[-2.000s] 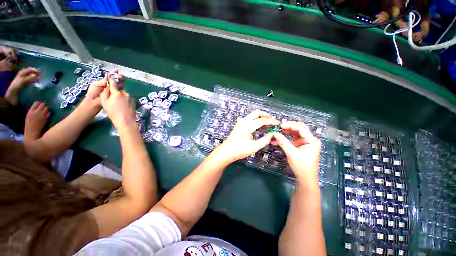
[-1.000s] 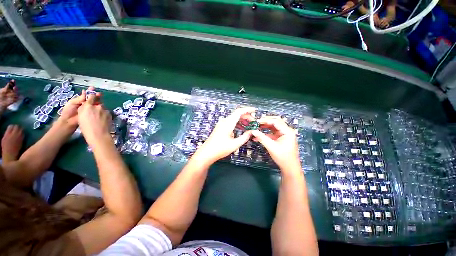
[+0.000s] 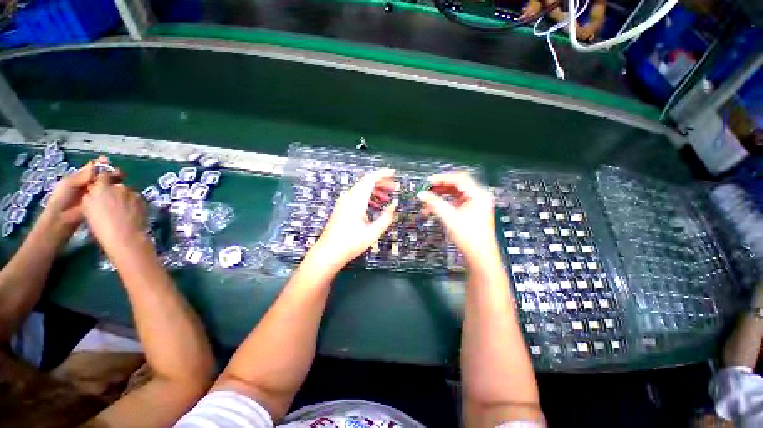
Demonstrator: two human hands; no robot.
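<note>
A clear blister tray with rows of small dark and pale parts lies lengthwise in front of me. My left hand is over its middle, fingers apart, and holds nothing that I can see. My right hand is beside it to the right, thumb and index finger closed on a small green circuit board. The board is blurred and partly hidden by the fingertips. The two hands are apart.
A second blister tray with dark parts lies to the right, and a paler tray beyond it. Loose white housings lie left, by a neighbour's hands. Behind runs the green belt with its metal rail. Another person's arm shows far right.
My hands have moved apart; earlier they met around the green board, which is now at my right fingertips. The view has shifted right, and another person's arm has appeared at the right edge.
</note>
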